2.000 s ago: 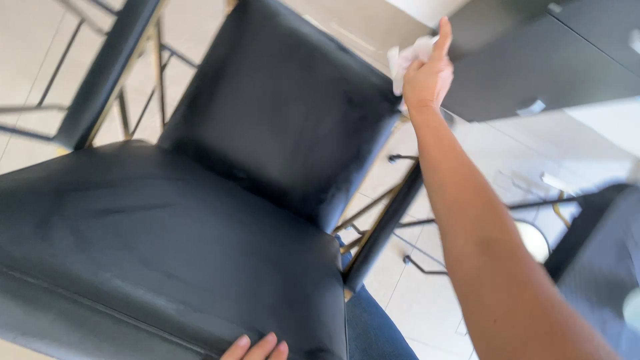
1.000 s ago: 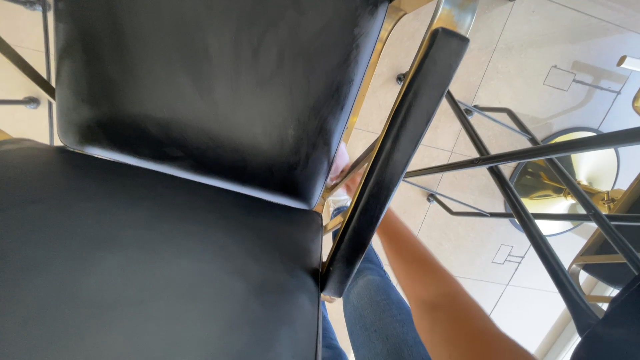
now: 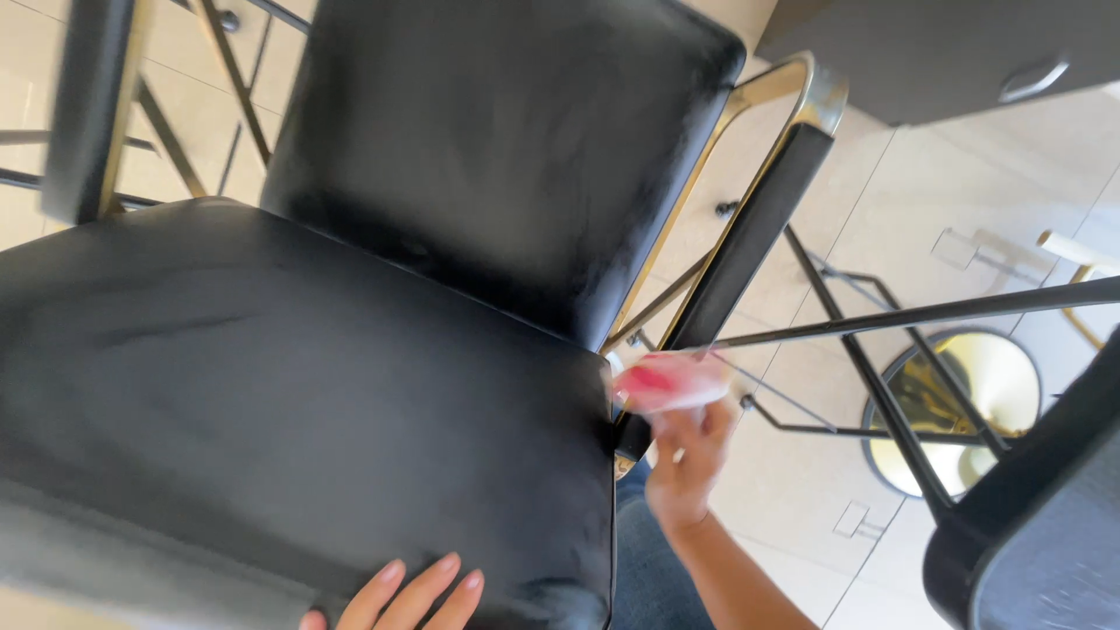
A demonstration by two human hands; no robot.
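A black upholstered chair with a brass-coloured metal frame fills the left and middle; its seat [image 3: 332,385] lies below the tilted backrest [image 3: 507,149]. My right hand [image 3: 696,455] grips a blurred pink and white cloth [image 3: 669,381] over the lower end of the padded armrest [image 3: 752,236], by the seat's rear corner. At the bottom edge, my left hand [image 3: 416,599] rests with spread fingers on the seat's edge, holding nothing; only its fingers show.
Black metal legs [image 3: 884,411] of another piece of furniture cross the tiled floor at right, near a round gold-coloured base [image 3: 1006,385]. A dark cabinet [image 3: 945,52] with a handle stands at top right. A dark padded seat [image 3: 1050,525] occupies the lower right.
My right hand was at the backrest's upper corner two seconds ago, then behind the armrest; now it is over the armrest's lower end. My left hand is back in view on the seat.
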